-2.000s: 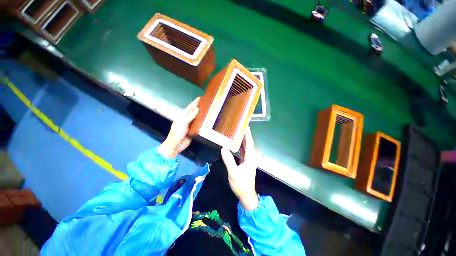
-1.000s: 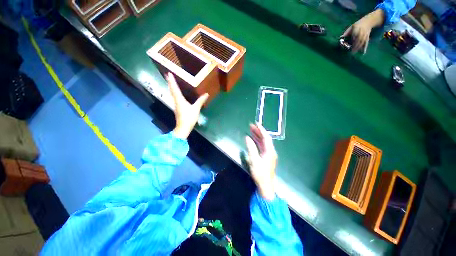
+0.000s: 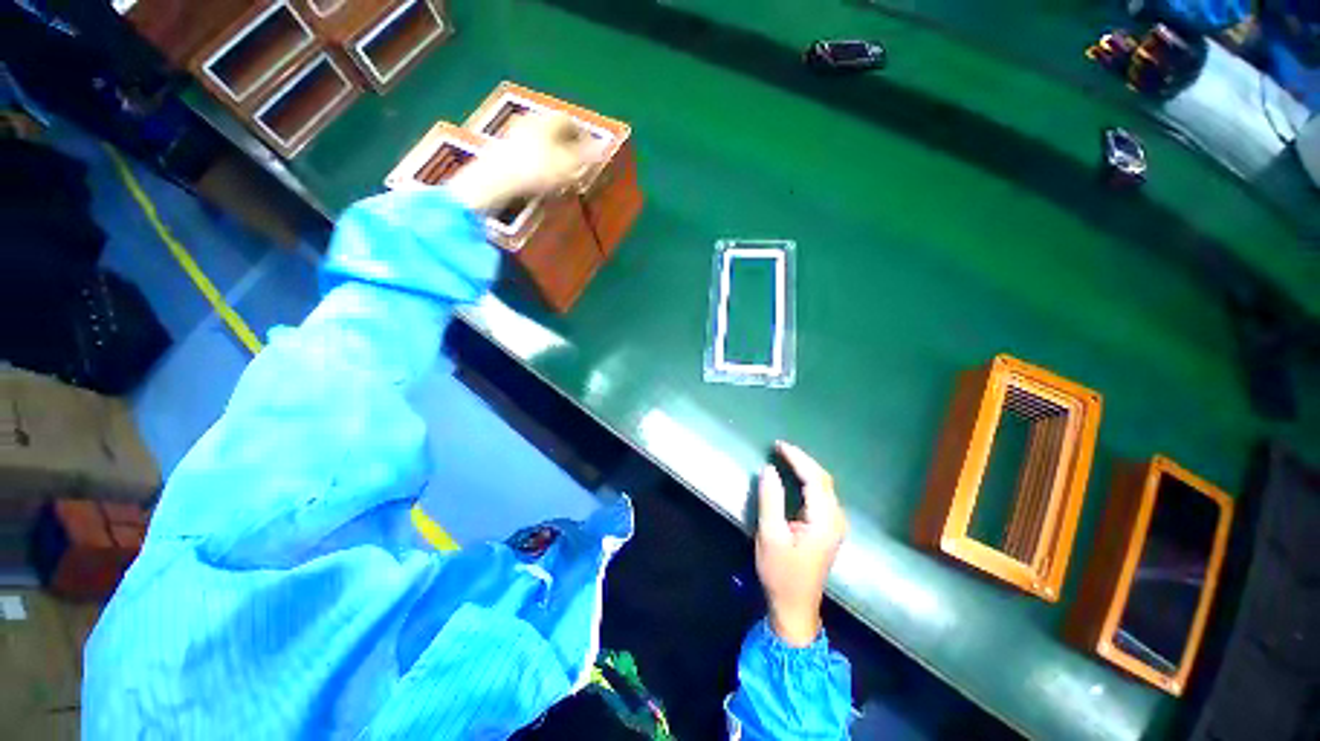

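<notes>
My left hand (image 3: 529, 159) reaches over two stacks of empty frames (image 3: 582, 239) that stand side by side at upper left; it covers part of their tops, and whether it grips anything cannot be told. My right hand (image 3: 799, 528) is over the near bench edge, fingers bent and apart, holding nothing visible. A clear plate (image 3: 789, 311) with a white inner outline lies alone on the green bench between the hands. An orange-brown stack of empty frames (image 3: 948, 485) stands at right. Beside it is a stack of loaded frames (image 3: 1107, 579) with a glossy black top.
More brown frame stacks (image 3: 355, 80) stand at the far upper left. A black tray (image 3: 1267, 608) lies at the right edge. Small dark devices (image 3: 844, 55) lie across the bench (image 3: 854, 188). Cardboard boxes (image 3: 73, 434) are on the floor at left.
The brown stack I was holding has been set down beside the other one and let go. My left hand has since moved up over both stacks. The other person's hand is gone from view.
</notes>
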